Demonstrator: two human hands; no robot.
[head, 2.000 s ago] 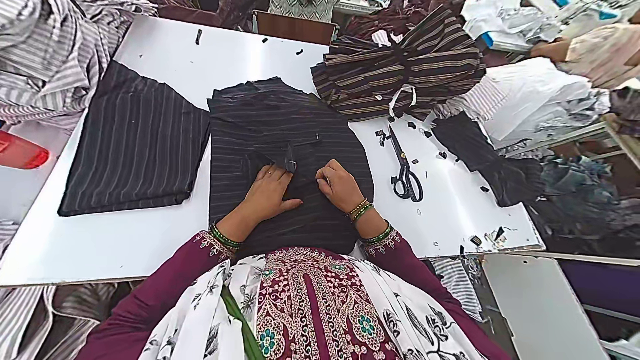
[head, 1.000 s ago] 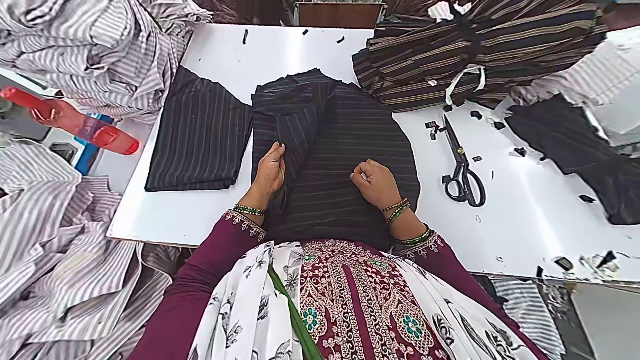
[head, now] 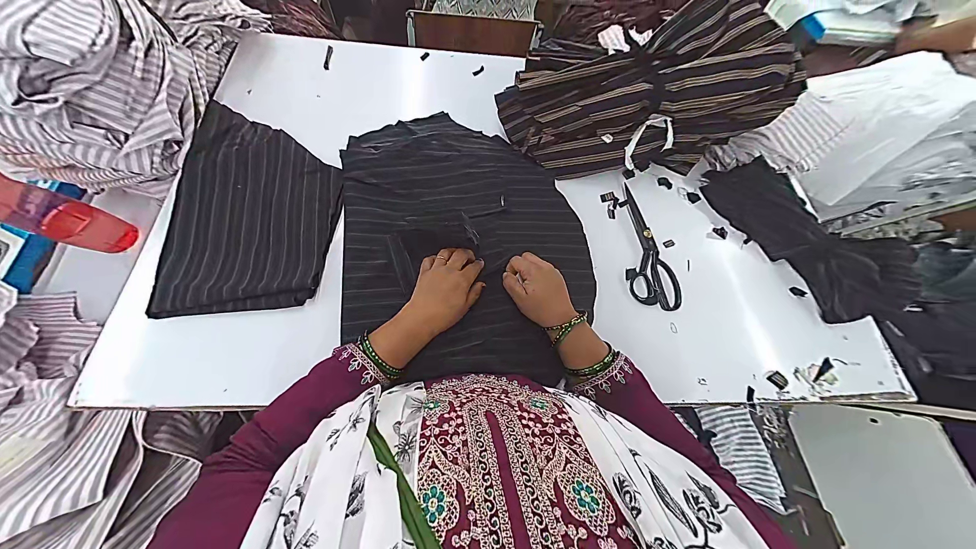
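Note:
Dark pinstriped fabric pieces lie stacked flat on the white table in front of me. My left hand rests on the cloth, fingers bent over it beside a small dark folded part; whether it pinches the cloth is unclear. To its right, my right hand is curled just over the same cloth, thumb and forefinger together, perhaps on something small that I cannot make out. A folded pinstriped piece lies left of the stack. Black tailor's shears rest to its right, blades pointing away from me.
A tied bundle of brown striped fabric occupies the back right. Dark cloth hangs over the right edge, with scraps scattered on the table. Grey-striped fabric is heaped at left above a red bottle.
A flap of the dark cloth at my left hand, raised and folded over one second ago, now lies down. My left hand has moved in toward my right hand. The view has shifted.

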